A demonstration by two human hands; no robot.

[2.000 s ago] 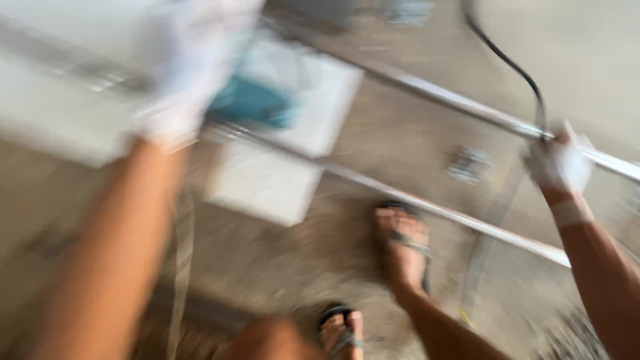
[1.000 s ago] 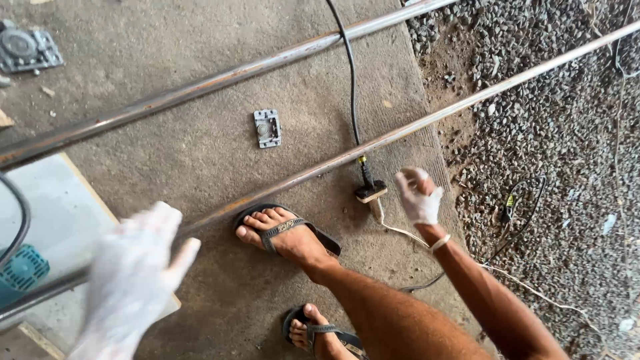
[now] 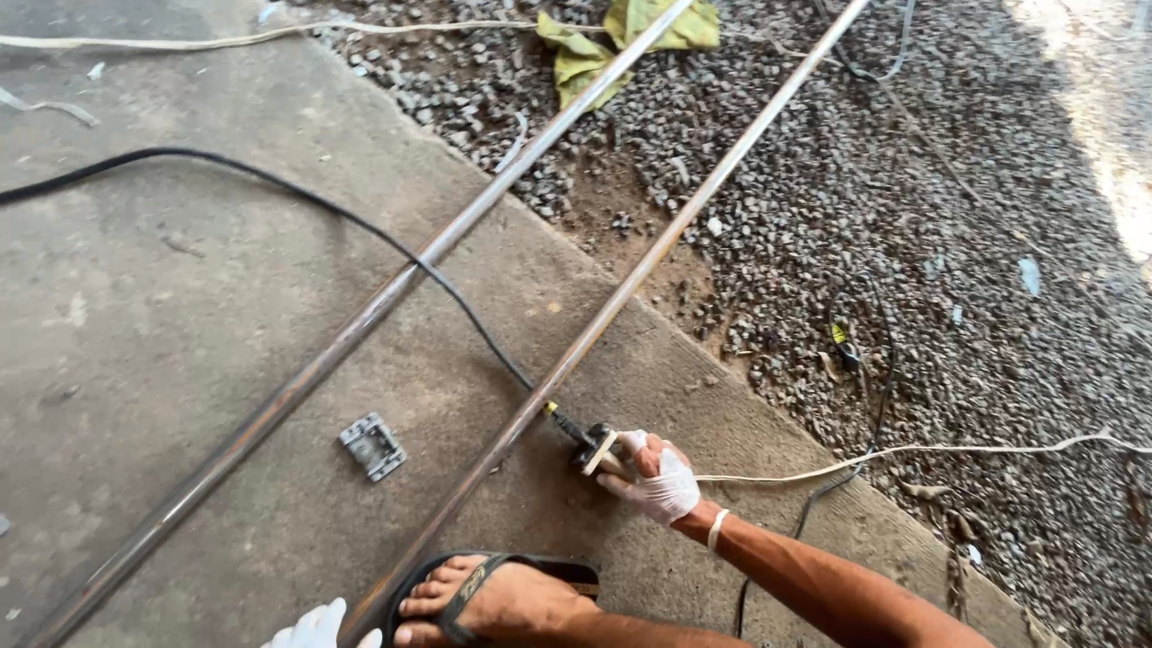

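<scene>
My right hand [image 3: 661,477], in a torn white glove, grips the pale plug end [image 3: 614,463] of a white cable, joined to a black plug [image 3: 594,443] on the black cord. Two long metal pipes [image 3: 661,243] [image 3: 360,328] run diagonally across the floor, partly rusty. The black cord [image 3: 360,220] passes over the farther pipe and under or beside the nearer one. My left hand [image 3: 315,630], also white-gloved, is at the bottom edge beside the nearer pipe, mostly cut off; whether it holds the pipe cannot be told.
A grey metal bracket [image 3: 373,445] lies on the concrete between the pipes. My sandalled foot [image 3: 495,598] is beside the nearer pipe. Gravel [image 3: 954,270] borders the slab, with a yellow-green cloth [image 3: 580,58] under the farther pipe. The white cable [image 3: 900,448] trails right across the gravel.
My right hand has moved from open air beside the plugs onto the pale plug end. My left hand has gone down to the bottom edge. The view has shifted toward the gravel.
</scene>
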